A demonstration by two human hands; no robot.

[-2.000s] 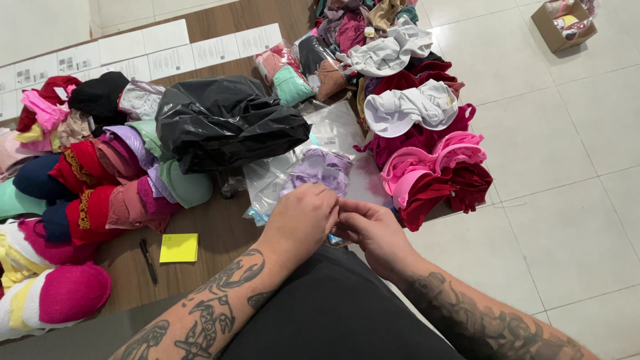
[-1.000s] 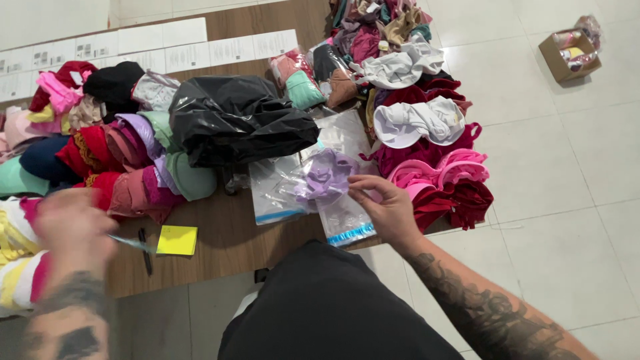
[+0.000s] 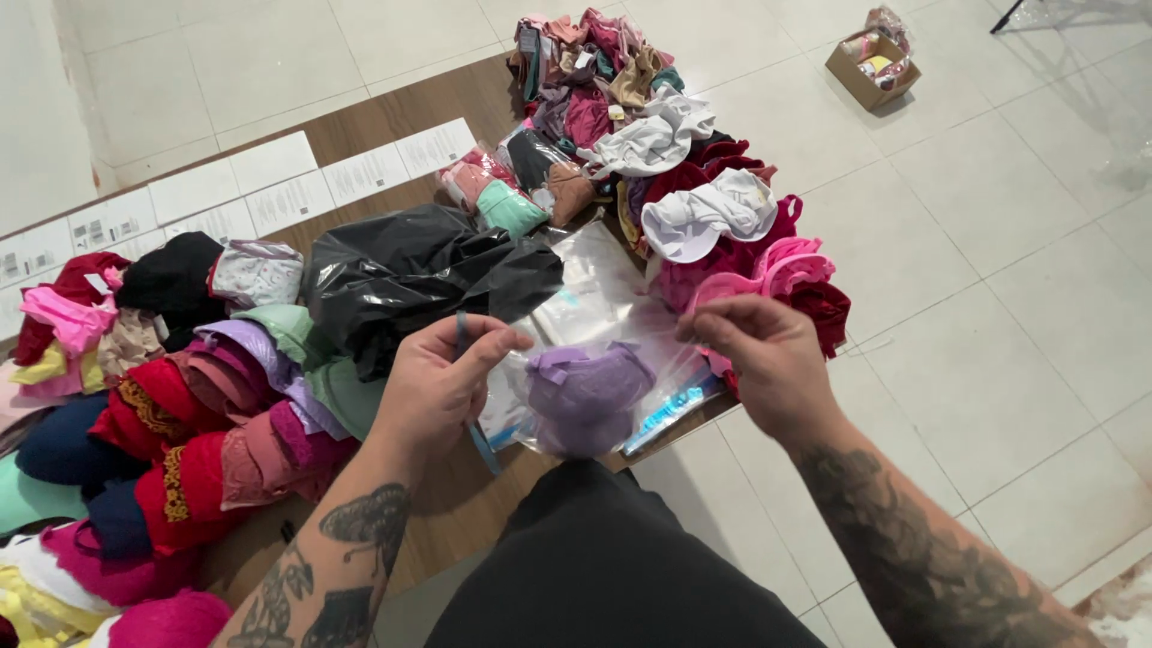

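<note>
A clear plastic bag with a folded lilac bra inside hangs between my hands, over the table edge. My left hand pinches the bag's left side and also has a thin blue strip between its fingers, which trails down beside the wrist. My right hand grips the bag's right upper corner. Flat clear bags with blue seal strips lie on the table behind it. A black plastic bag rests just beyond my left hand. Pink bras are behind my right hand.
Stacked bras crowd the left of the wooden table. Printed sheets line its far edge. White bras, packed garments and a heap of underwear stand farther back. A cardboard box is on the tiled floor.
My left hand has come back from the left side of the table with the blue strip. The lilac bra in its bag, low on the table before, is now raised between both hands.
</note>
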